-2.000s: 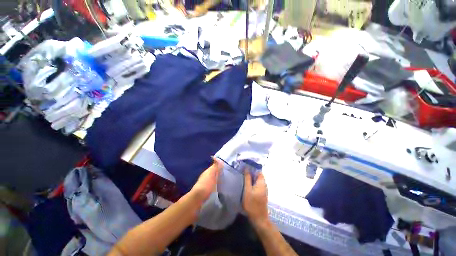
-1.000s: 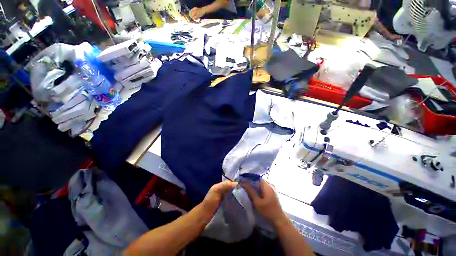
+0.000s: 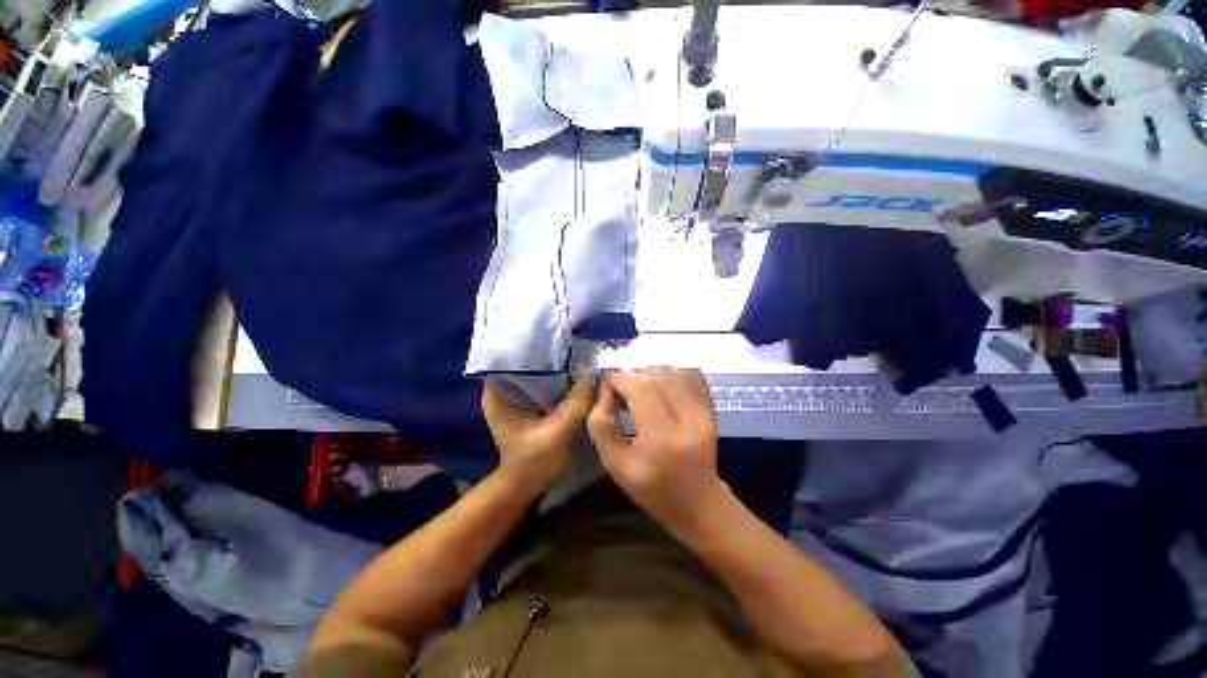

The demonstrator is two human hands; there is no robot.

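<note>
A light grey panel point(image 3: 536, 285) with narrow dark lines lies on the table in front of me, joined or next to a large navy cloth point(image 3: 357, 225). My left hand point(image 3: 532, 427) pinches the grey panel's near edge. My right hand point(image 3: 658, 431) is close beside it, thumb and fingers together at the same edge. A small dark navy strip point(image 3: 608, 326) shows just beyond the fingertips. What lies between the fingertips is too small to tell. The needle area point(image 3: 725, 245) of the white sewing machine is to the right of the cloth, not touching it.
The machine head point(image 3: 874, 166) spans the right. Navy cut pieces point(image 3: 867, 298) lie beneath it. A printed ruler point(image 3: 821, 397) runs along the front edge, with dark tabs point(image 3: 993, 408) at right. Grey and navy cloth point(image 3: 927, 530) hangs below right; a grey garment point(image 3: 252, 550) lies lower left.
The view has turned down and closer to the table. Both hands stay together at the grey panel's edge; the right fingers are now more bent. The grey panel looks flatter and straighter.
</note>
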